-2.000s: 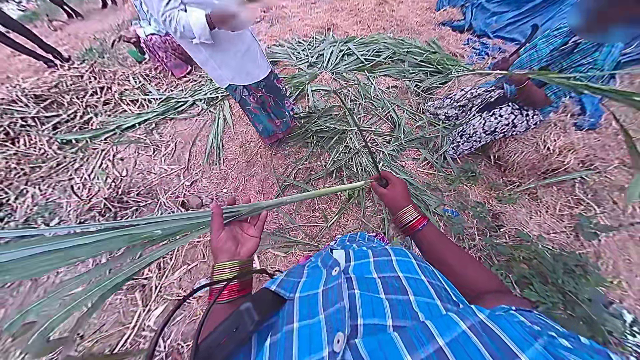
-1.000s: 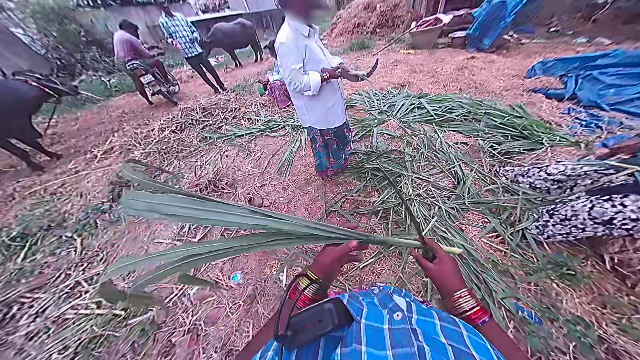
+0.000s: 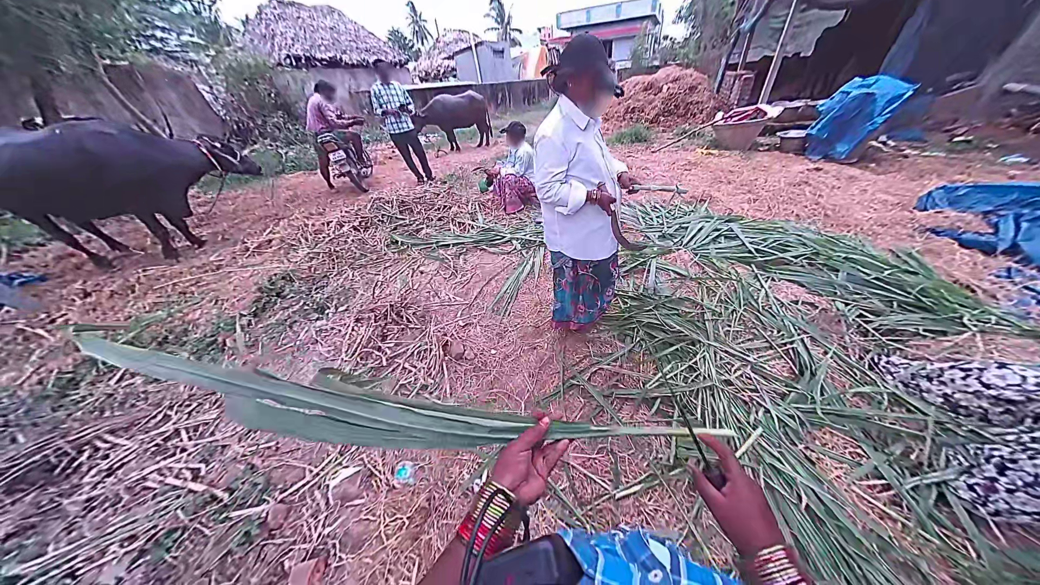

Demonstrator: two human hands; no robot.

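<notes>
My left hand (image 3: 528,465) holds a long green leafy stalk (image 3: 390,418) between thumb and fingers, partway along it. The broad leaves reach out to the left, and the pale cut end lies at the right. My right hand (image 3: 731,491) grips the dark handle of a thin curved blade, probably a sickle (image 3: 689,422), which crosses the stalk near its pale end. Beneath and beyond the right hand, cut green stalks (image 3: 756,349) lie loose on the ground.
A person in a white shirt (image 3: 573,179) stands ahead, holding a stalk and a curved blade. Patterned cloth (image 3: 975,431) is close on my right. Farther off are a buffalo (image 3: 106,175), people by a motorcycle (image 3: 349,162), a seated person (image 3: 513,166) and blue tarpaulins (image 3: 861,114).
The view has tilted up. The stalk stays in my left hand and the blade in my right. The standing person's blade, raised one second ago, now points down.
</notes>
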